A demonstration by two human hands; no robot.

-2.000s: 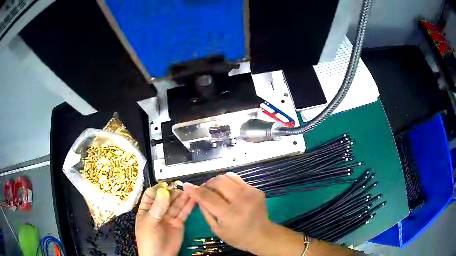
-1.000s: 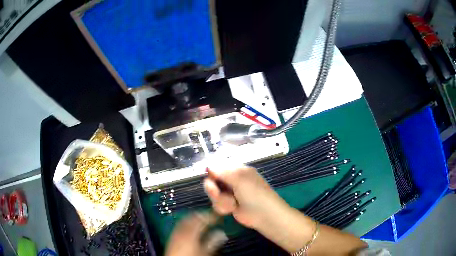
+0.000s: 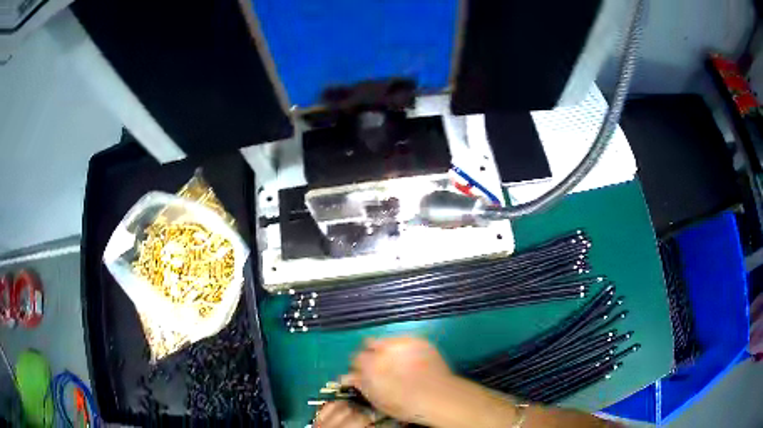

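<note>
Black coaxial cables point(image 3: 435, 288) lie in a fan on the green mat, with bright tips at both ends. A second bundle of black cables point(image 3: 552, 351) lies nearer me, and gold ends point(image 3: 328, 391) show beside my hands. My right hand point(image 3: 397, 376) is blurred, with curled fingers, over the left end of the near bundle. My left hand point(image 3: 341, 415) is cut off by the bottom edge, just below the right hand. What either hand holds is hidden.
An open bag of gold connectors point(image 3: 188, 267) and loose black pieces point(image 3: 222, 368) lie in a black tray point(image 3: 104, 334) at left. The crimping machine's base point(image 3: 385, 269) and gooseneck lamp point(image 3: 586, 159) stand ahead. A blue bin point(image 3: 719, 309) is at right.
My hands have moved down toward the mat's near edge, from in front of the machine. The left ends of the far cables are uncovered. The camera view has shifted.
</note>
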